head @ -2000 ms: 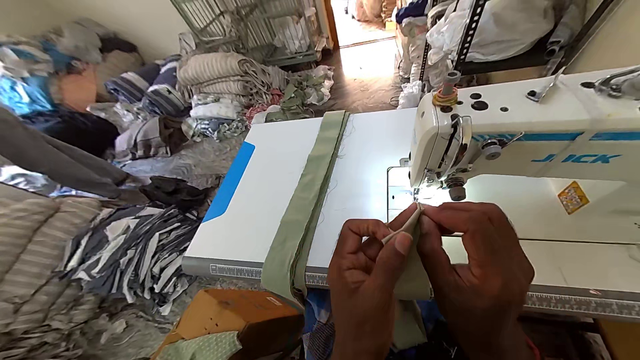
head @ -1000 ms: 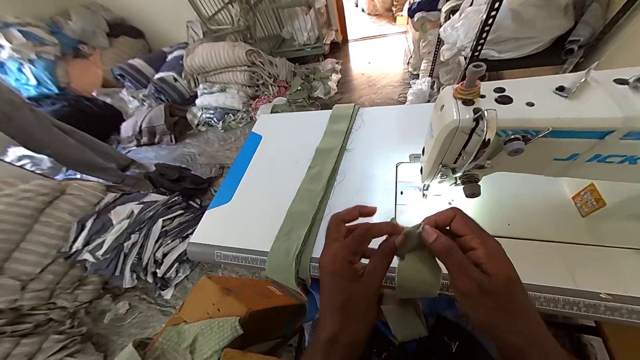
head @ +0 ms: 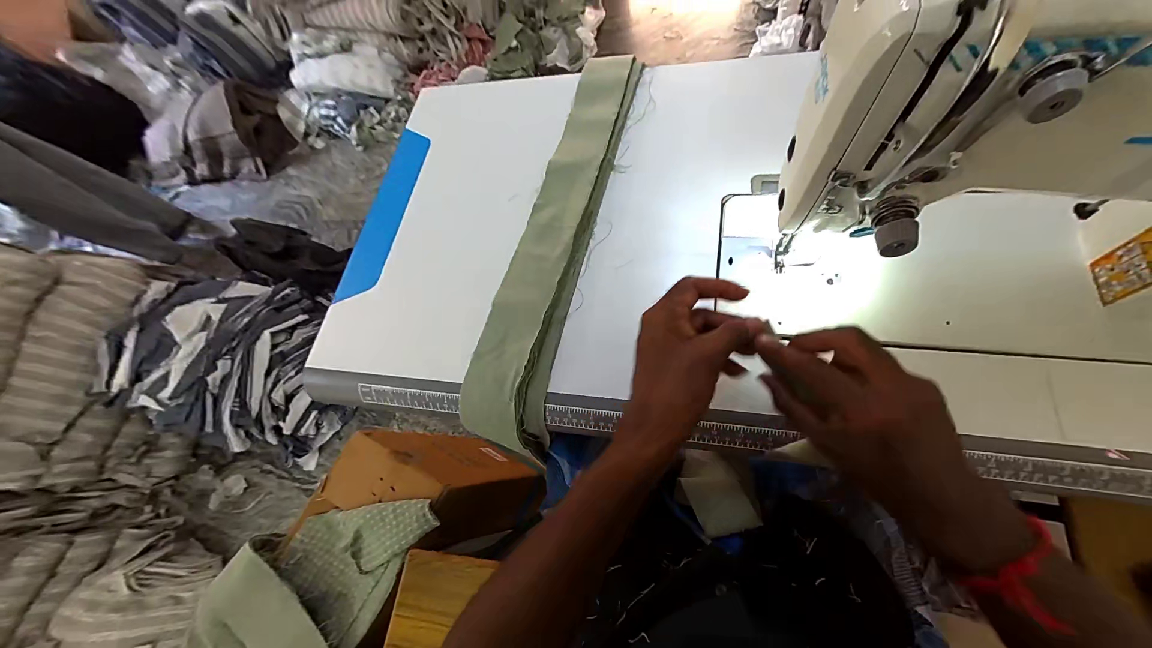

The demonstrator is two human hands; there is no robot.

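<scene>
My left hand (head: 688, 346) and my right hand (head: 855, 405) meet fingertip to fingertip over the front edge of the sewing machine's table. A small bit of green cloth seems to be pinched between them, largely hidden by the fingers. Pale green fabric (head: 720, 490) hangs below the hands, over the lap. Behind them stands the sewing machine (head: 864, 117), its lit needle area (head: 781, 256) just beyond my fingers. Left of my hands, a stack of long green fabric strips (head: 549, 252) lies across the white table (head: 454, 234) and droops over its front edge.
A ruler strip (head: 585, 418) runs along the table's front edge. Below it stands a cardboard box (head: 423, 477) beside a green textured cloth (head: 355, 549). Striped cloth scraps (head: 216, 351) and folded striped fabric (head: 72, 333) fill the floor at left.
The green piece held up at my fingertips one second ago is now mostly out of sight behind the fingers. The view has moved closer to the table.
</scene>
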